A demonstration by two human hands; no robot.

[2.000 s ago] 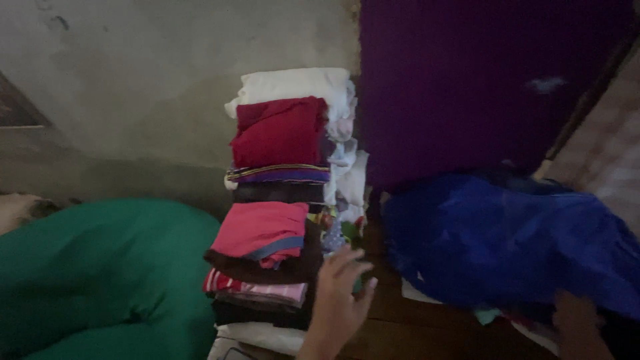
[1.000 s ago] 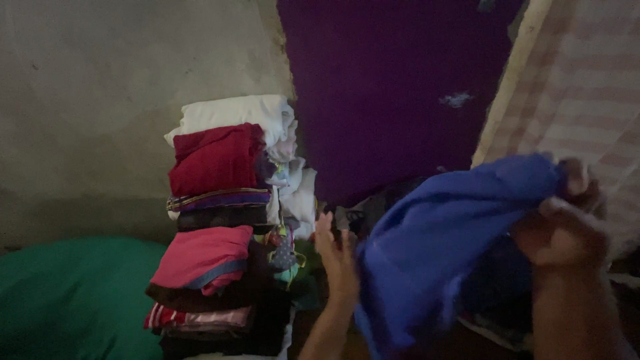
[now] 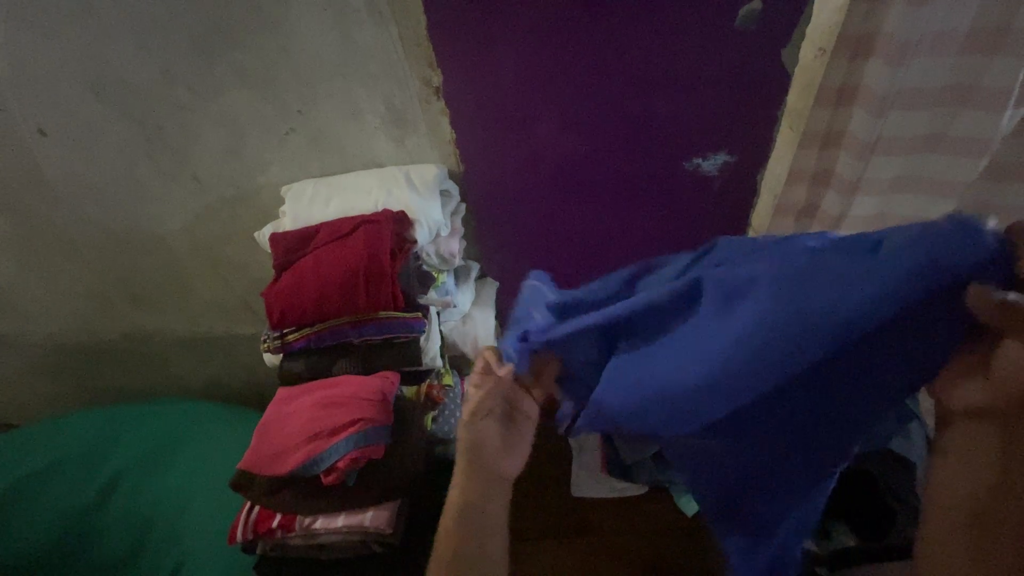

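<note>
A blue cloth garment (image 3: 720,336) is stretched in the air between my two hands, its lower part hanging down at the right. My left hand (image 3: 504,408) grips its left end, right beside the stacked clothes. At the right edge my right hand (image 3: 980,344) holds the other end, partly dark and cut off by the frame. Folded clothes stand in stacks to the left of my left hand: a white cloth (image 3: 368,200) and a red one (image 3: 340,268) at the back, a pink one with a blue band (image 3: 320,428) nearer.
A rounded green fabric thing (image 3: 120,488) fills the lower left. Behind the stacks are a grey wall (image 3: 200,104) and a purple panel (image 3: 608,128). A checked curtain (image 3: 904,120) hangs at the right. More clothes (image 3: 880,488) lie under the blue garment.
The blue garment lay at the right two seconds ago; my right hand then held it up. Now my left hand has taken hold too, and the cloth is spread sideways.
</note>
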